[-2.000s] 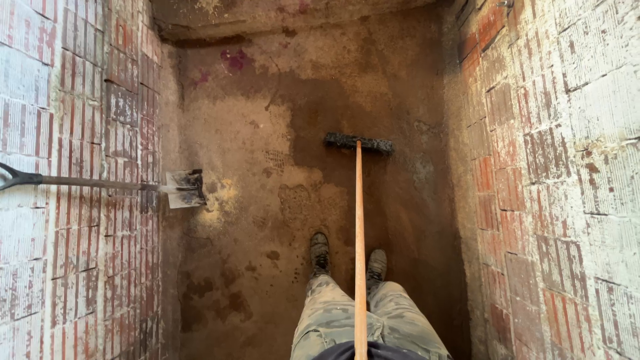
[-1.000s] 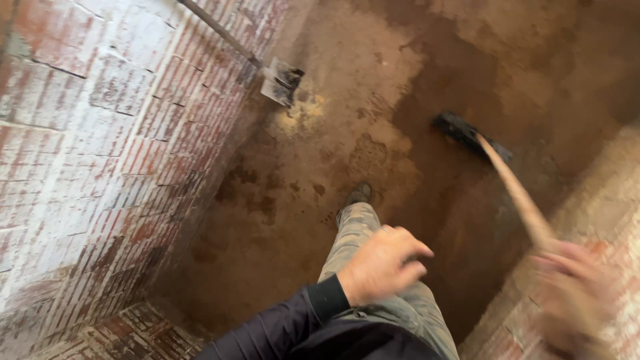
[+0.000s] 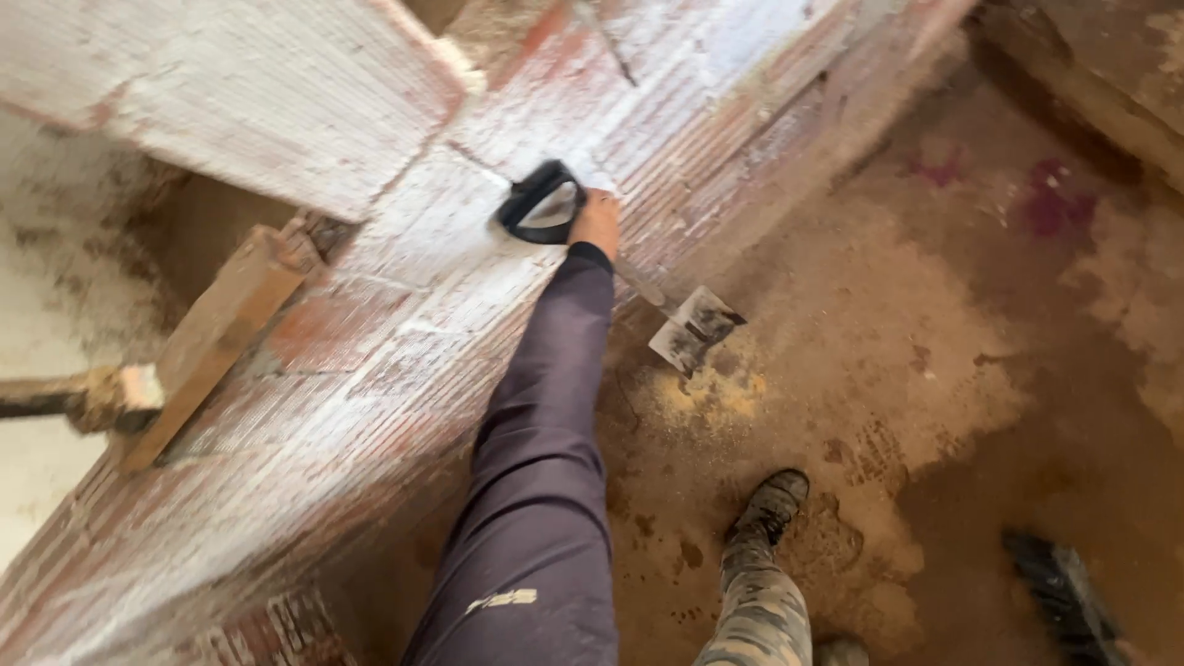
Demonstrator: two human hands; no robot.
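Note:
My left hand (image 3: 598,222) is closed around the shaft of a shovel just below its black D-shaped handle (image 3: 544,205), beside the painted brick wall. The shovel's flat metal blade (image 3: 696,330) rests on the floor, next to a patch of yellowish grains (image 3: 717,393). A broom head with dark bristles (image 3: 1061,597) lies on the wet floor at the lower right, partly cut off by the frame's edge. My right hand is out of view.
The ribbed brick wall (image 3: 388,333) runs diagonally along the left. A wooden block (image 3: 217,342) sits at a wall opening, with a dirty bar (image 3: 55,398) beside it. My booted foot (image 3: 775,499) stands on the damp floor. A raised ledge (image 3: 1091,83) crosses the upper right.
My left hand, over my legs a second ago, is now on the shovel near its handle. My right hand, seen by the broom stick then, has left the view. The view has swung left.

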